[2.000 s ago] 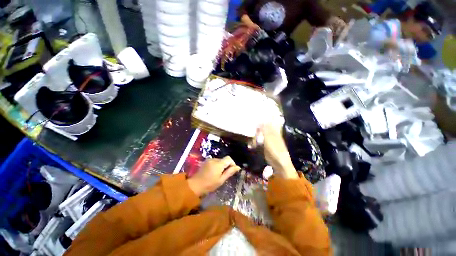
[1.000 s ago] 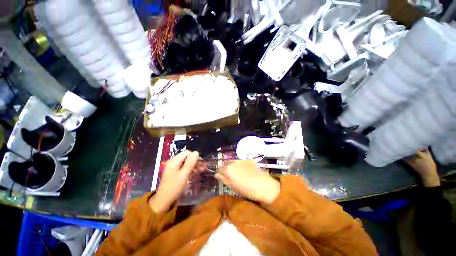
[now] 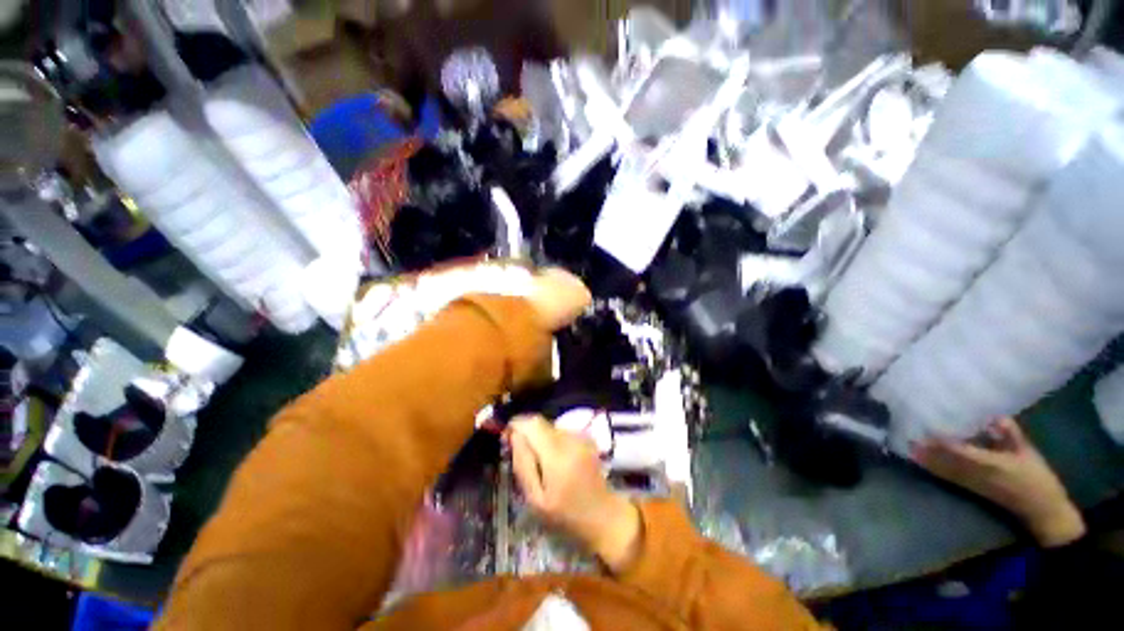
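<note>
My left hand is reached far forward across the carton's right end, beside the loose small screws; its fingers are blurred and I cannot tell if they hold anything. The brown carton of small white fittings is partly hidden by my left sleeve. My right hand is in front of me, with thumb and finger pinched on thin reddish lead wires. A white bracket with a round part lies on the bench just beyond my right hand.
Two part-assembled units stand at the left. White cover stacks stand at left and right. Black inner shells and white brackets are heaped behind. Another person's hand touches the right stacks.
My left hand has left the wires near my right hand and moved forward to the carton's right end. My right hand stays near the bracket. The other person's hand has shifted.
</note>
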